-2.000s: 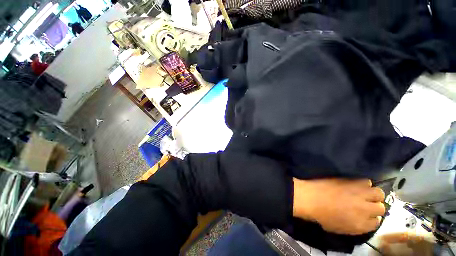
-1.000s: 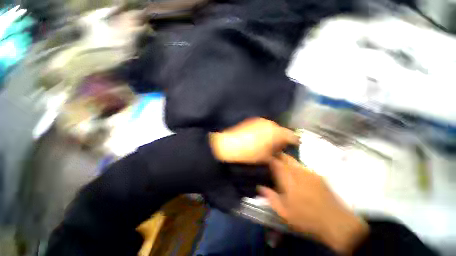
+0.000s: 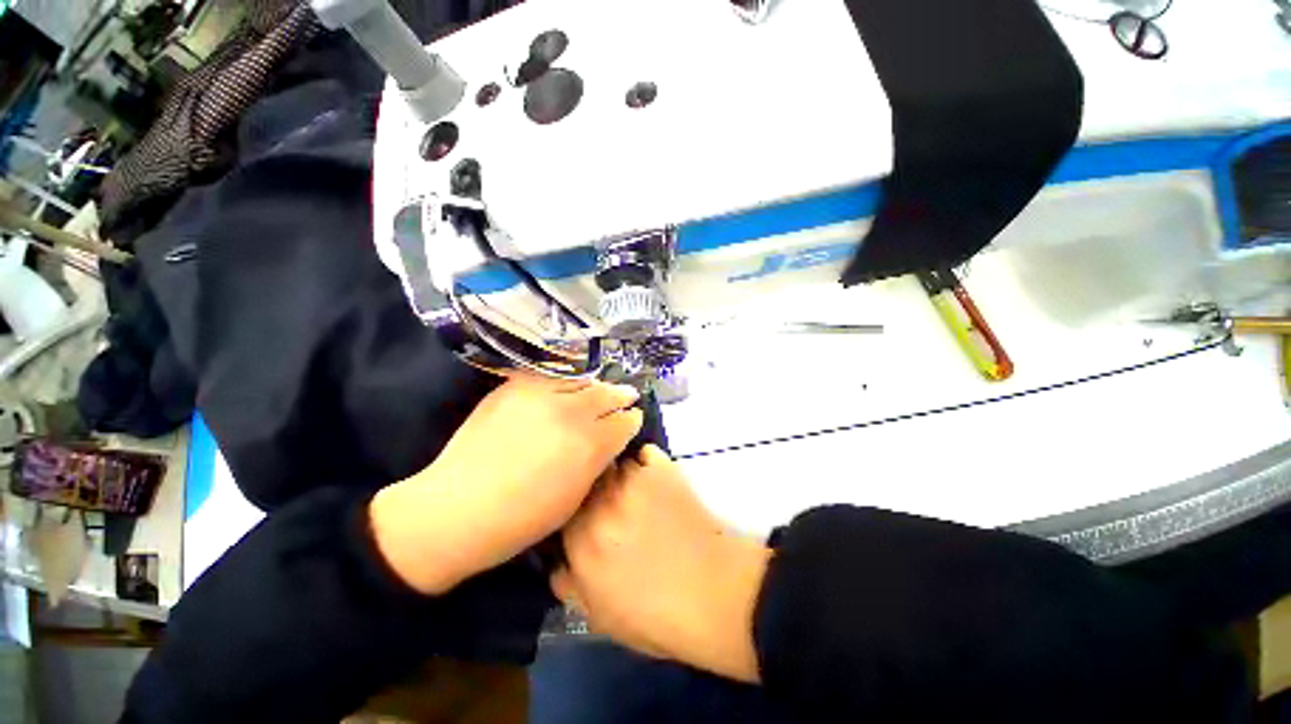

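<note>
A large black garment (image 3: 312,269) lies left of the sewing machine (image 3: 750,156) and runs under my hands. My left hand (image 3: 513,474) presses on the garment with its fingertips beside the needle area. My right hand (image 3: 658,566) is just below it, fingers bent on a narrow dark edge of the cloth (image 3: 653,424). The two hands touch or nearly touch. The needle and presser foot are mostly hidden by fingertips and machine parts. The ribbed tension dial (image 3: 630,307) is just above the hands.
Yellow and red thread snips (image 3: 971,328) and a thin silver tool (image 3: 814,328) lie on the machine bed. A black cloth band (image 3: 970,127) drapes over the machine arm. A ruler strip (image 3: 1175,512) runs along the front edge. A phone (image 3: 88,477) lies at far left.
The view has swung right, bringing the whole machine front into sight. My right hand, absent at first, has come in beside my left hand, and both are now at the needle area.
</note>
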